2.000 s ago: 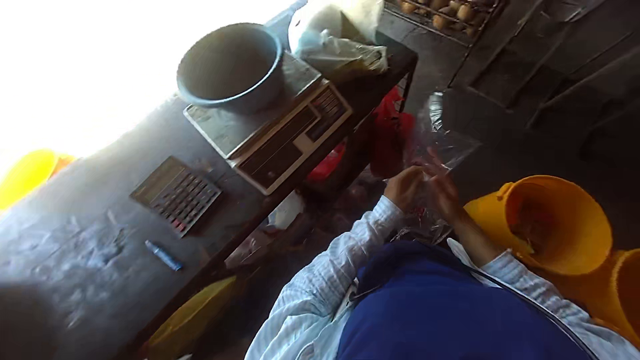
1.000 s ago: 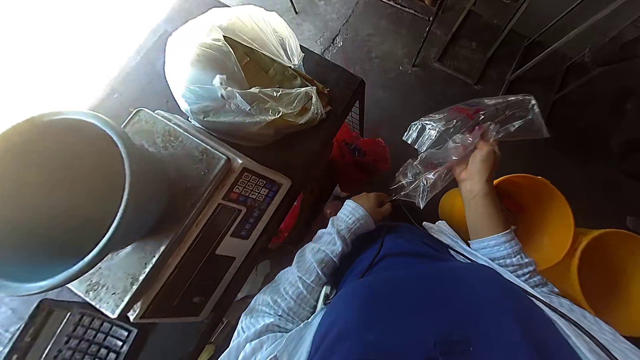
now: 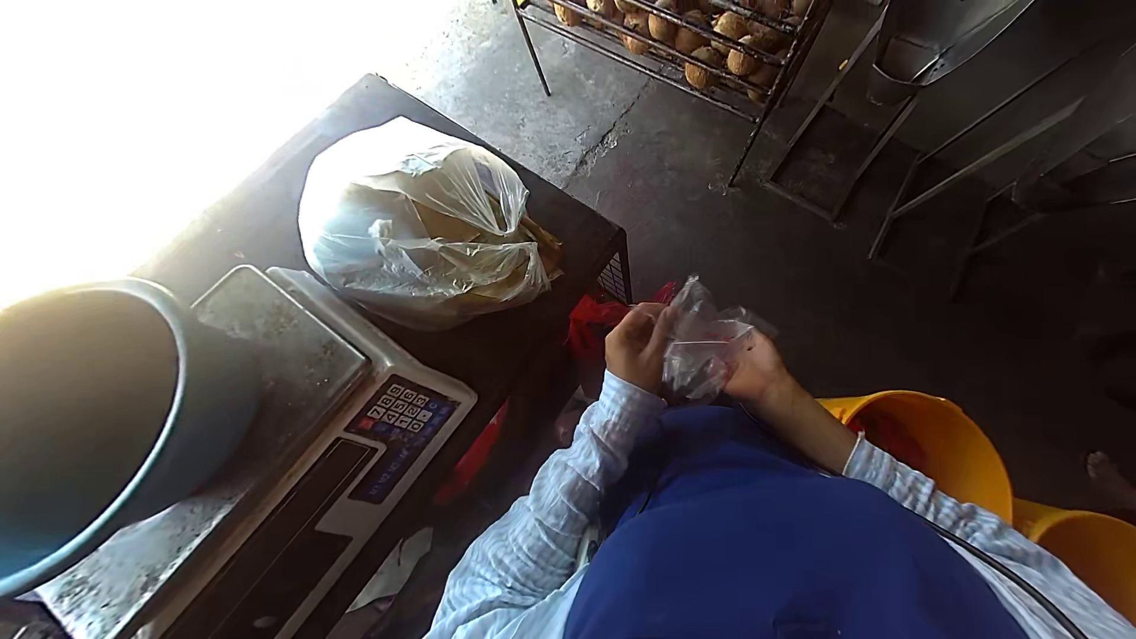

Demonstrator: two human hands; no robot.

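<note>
Just above my blue apron, my left hand [image 3: 638, 344] grips one side of a clear plastic bag [image 3: 697, 355]. The other side of the crumpled bag lies in my right hand [image 3: 756, 366], its fingers partly hidden by the film. On the table to the left, a grey bucket [image 3: 209, 399] stands on the metal pan of a digital scale [image 3: 404, 417]. Behind the scale rests a full, translucent white plastic bag [image 3: 426, 231] with brownish, leaf-like contents showing through.
Yellow buckets [image 3: 967, 444] stand close by my right forearm. Red plastic bags [image 3: 595, 321] hang beside the dark table's edge [image 3: 577, 209]. A metal rack [image 3: 639, 55] of husked coconuts stands farther back, with metal frames [image 3: 834, 169] at the right.
My hands, apart one second ago with the clear bag spread out from my right hand, are now close together with the bag crumpled between them. The view has shifted.
</note>
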